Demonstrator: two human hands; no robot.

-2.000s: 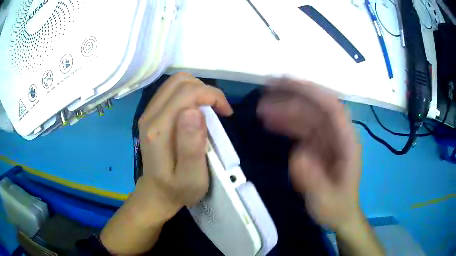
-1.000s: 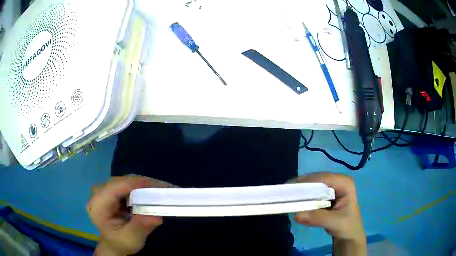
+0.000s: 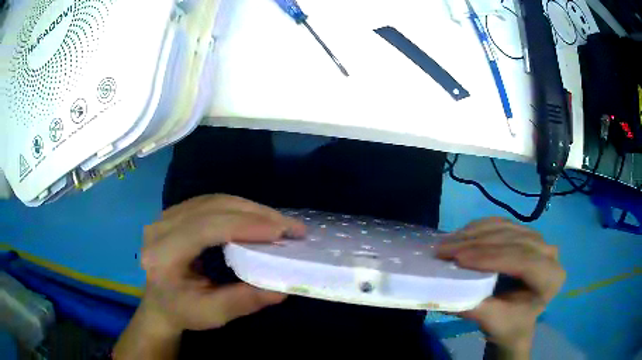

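A white rounded device casing (image 3: 317,273) is held level over the dark-clothed lap. Its long edge faces me, with a small dark screw hole (image 3: 365,286) near the middle. Its upper face is greyish with scattered small marks. My left hand (image 3: 211,260) grips the left end, fingers on top and thumb below. My right hand (image 3: 510,271) grips the right end, fingers on top; its thumb is mostly hidden by the casing. Both hands are bare.
White units (image 3: 77,91) are stacked at the left of the worktable (image 3: 310,126). On it lie a blue-handled screwdriver (image 3: 320,42), a dark blade (image 3: 422,62), a blue pen-type tool (image 3: 493,67) and a black corded tool (image 3: 552,105). A black box (image 3: 609,91) is far right.
A second ago the casing was edge-on with a plain edge showing; now its marked face and the screw-hole edge show. Two seconds ago my right hand was off it. The camera view has shifted.
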